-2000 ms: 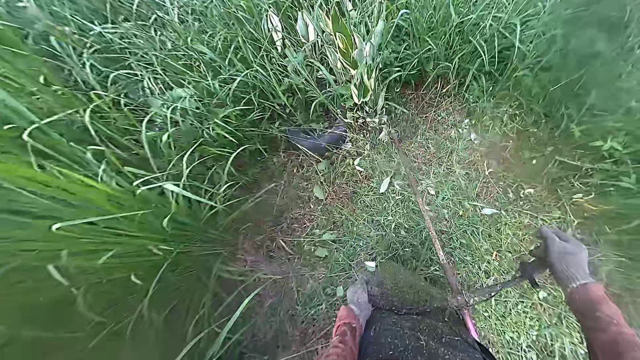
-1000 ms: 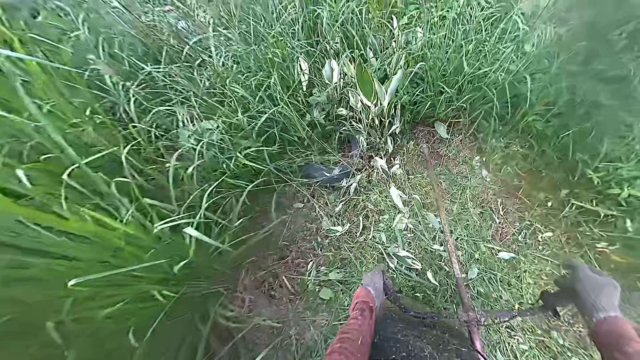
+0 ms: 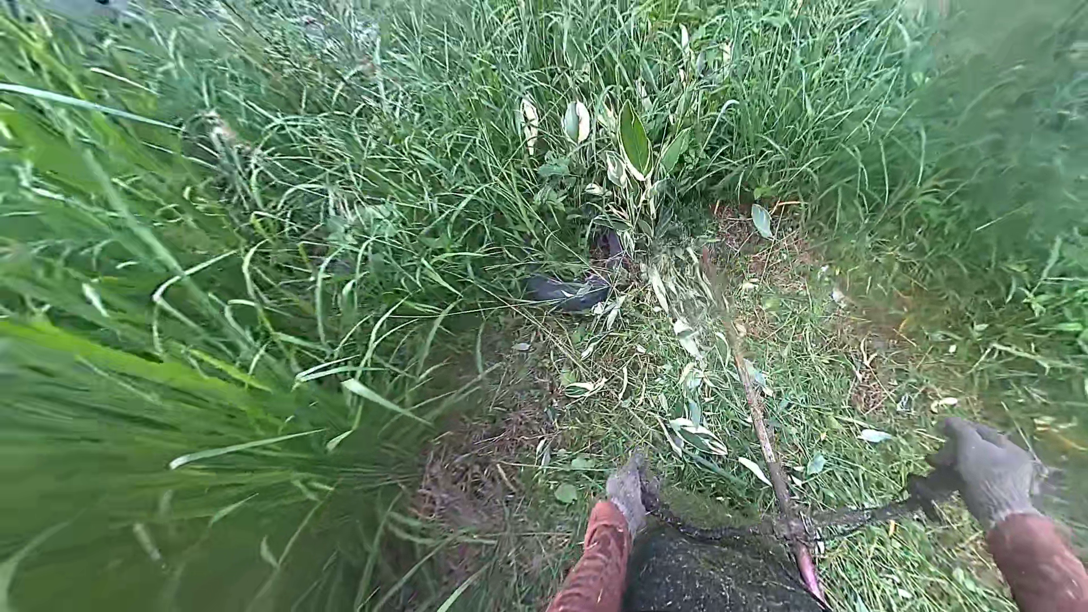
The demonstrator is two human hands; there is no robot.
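Observation:
My left hand [image 3: 631, 495], in a grey glove, closes on the left end of the handlebar [image 3: 710, 529] of a brush cutter. The glove on my right hand [image 3: 990, 476] is grey too, and this hand grips the dark handle at the bar's right end. From the bar the shaft [image 3: 761, 425] runs forward over cut grass, its lower part soiled with clippings. The cutting head is not plain to see; it is blurred near a plant with white-edged green leaves [image 3: 634, 140]. Dark cloth [image 3: 714, 574], strewn with clippings, covers my lower body.
Tall grass [image 3: 255, 382] stands close on the left and also ahead. A dark curved object [image 3: 568, 293] lies at the grass edge, left of the shaft. Cut leaves and clippings [image 3: 697, 438] litter the ground in front of me, with brown bare patches [image 3: 867, 365] on the right.
More cut white-edged leaves lie around the shaft than two seconds ago. Both hands have kept their grip on the bar.

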